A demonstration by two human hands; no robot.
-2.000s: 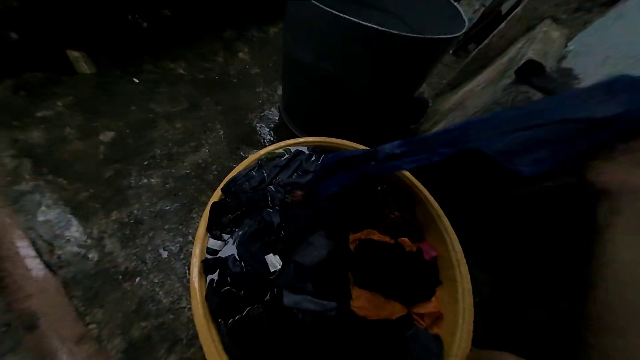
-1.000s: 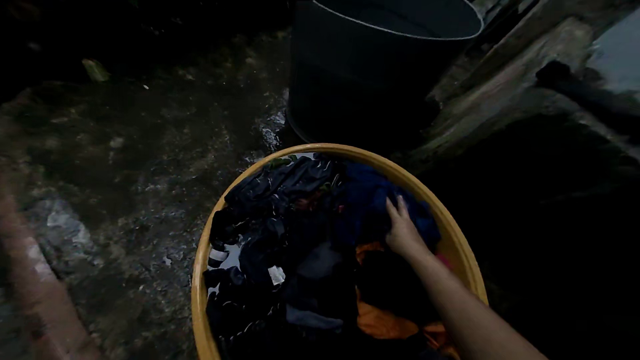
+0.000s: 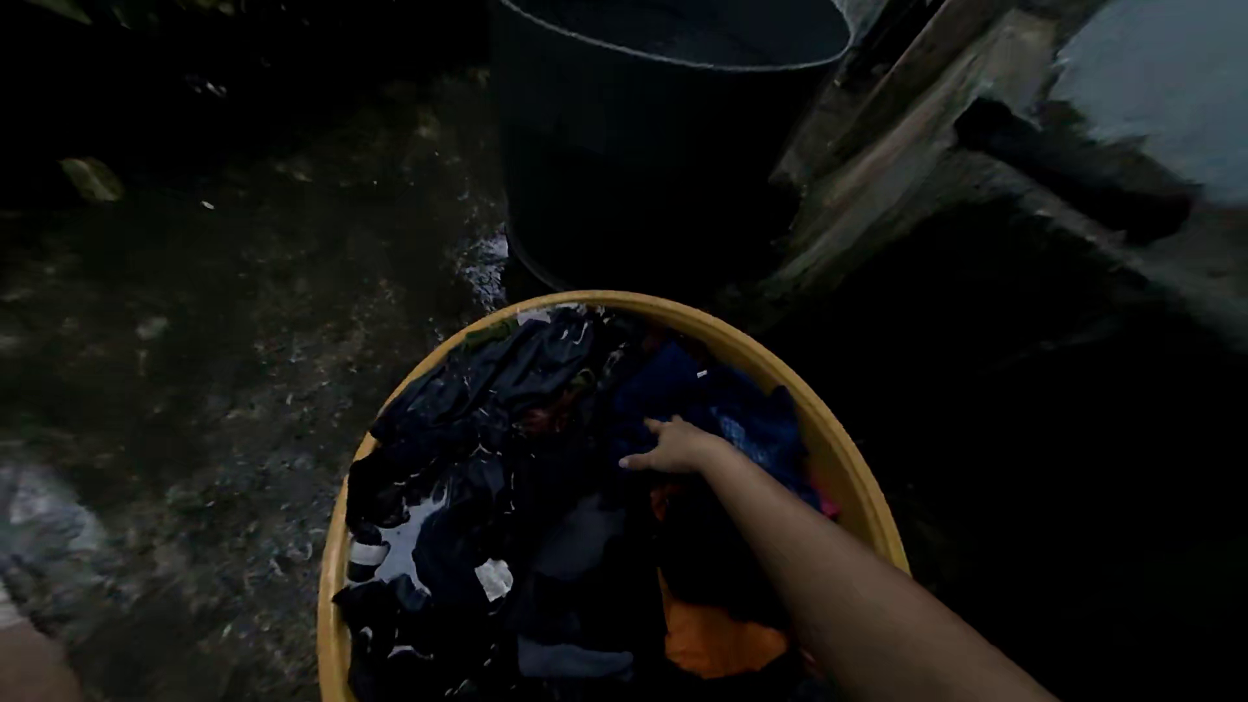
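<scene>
A round yellow tub (image 3: 873, 497) is full of wet, mostly dark clothes (image 3: 487, 380) with water showing between them. My right hand (image 3: 673, 448) reaches in from the lower right, its fingers apart, on or just above a dark blue cloth (image 3: 751, 400); it is too dark to tell whether it presses on it. Below my wrist lies an orange cloth (image 3: 721, 639). A small white patch (image 3: 494, 578) shows among the dark clothes left of the middle. My left hand is out of view.
Just beyond the tub stands a large dark bucket (image 3: 653, 146). Wet, rough ground (image 3: 244, 390) lies to the left. At the upper right are a concrete ledge (image 3: 907, 166) and a dark object (image 3: 1072, 171) resting on it.
The blue cloth, stretched from the right over the tub's rim two seconds ago, now lies inside. My right hand came into view on it and has moved slightly left across the clothes.
</scene>
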